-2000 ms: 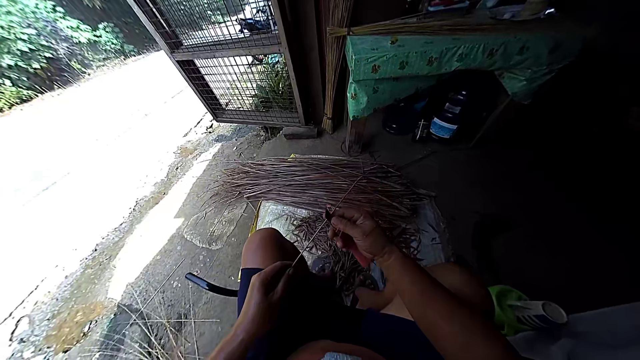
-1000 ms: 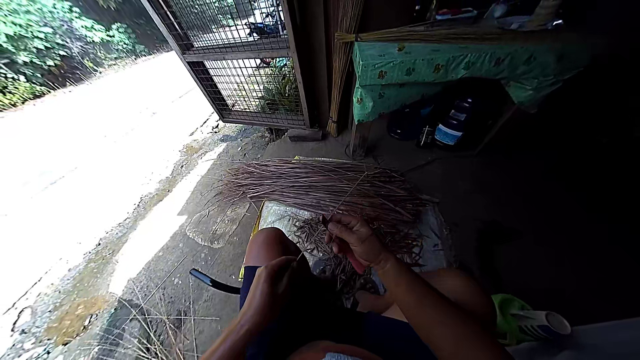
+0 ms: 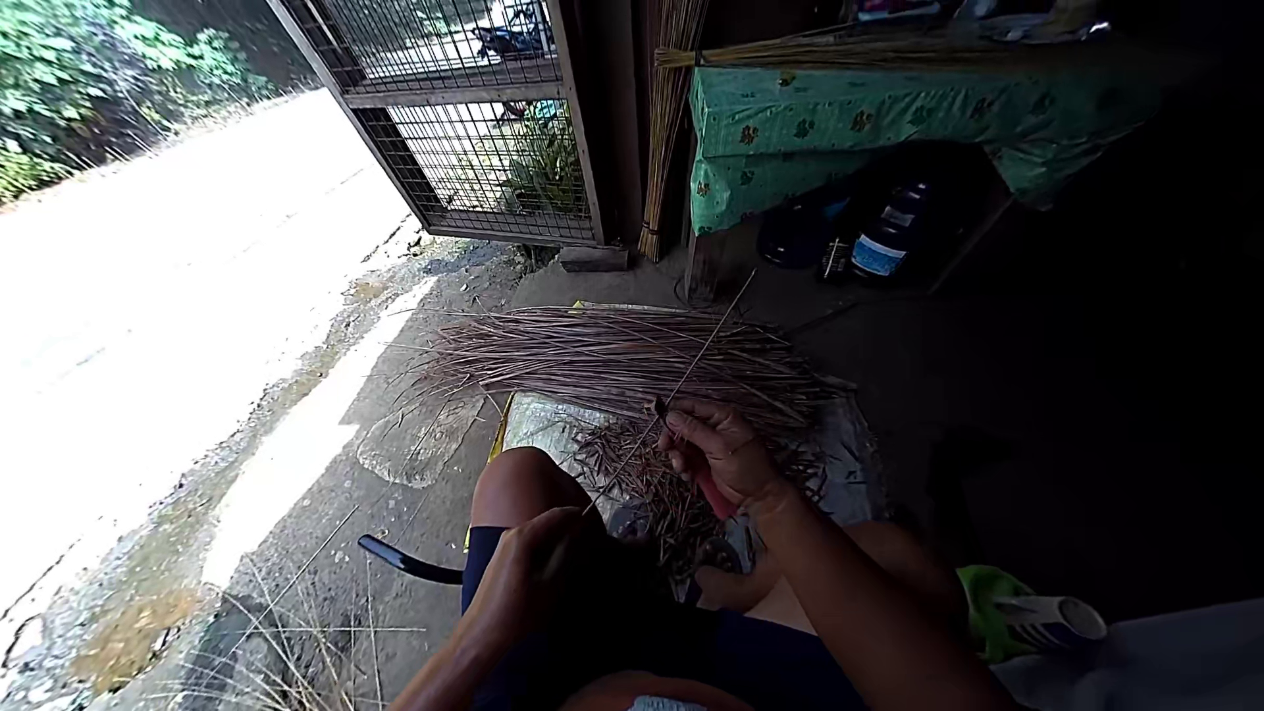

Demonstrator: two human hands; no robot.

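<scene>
My left hand [image 3: 553, 538] holds the lower end of a thin plant stalk [image 3: 706, 346] above my left knee. My right hand [image 3: 719, 449] is closed round a red-handled cutting tool [image 3: 715, 497], whose dark head meets the stalk partway along. The stalk slants up and right past that hand. Beyond my hands a wide bundle of reddish-brown stalks [image 3: 592, 357] lies crosswise on a pale sack [image 3: 541, 420]. Short cut pieces [image 3: 681, 509] are heaped on the sack below my right hand. The exact type of tool is too dark to tell.
A table with a green patterned cloth [image 3: 770, 123] stands at the back, dark bottles [image 3: 879, 242] beneath it. A tied stick bundle [image 3: 671, 128] leans beside a mesh gate [image 3: 484, 148]. Pale thin sticks [image 3: 306, 657] lie lower left. A striped cup [image 3: 1062, 622] is at lower right.
A stalk reaching well beyond my right hand now shows more plainly than one second ago. Both hands remain in about the same place.
</scene>
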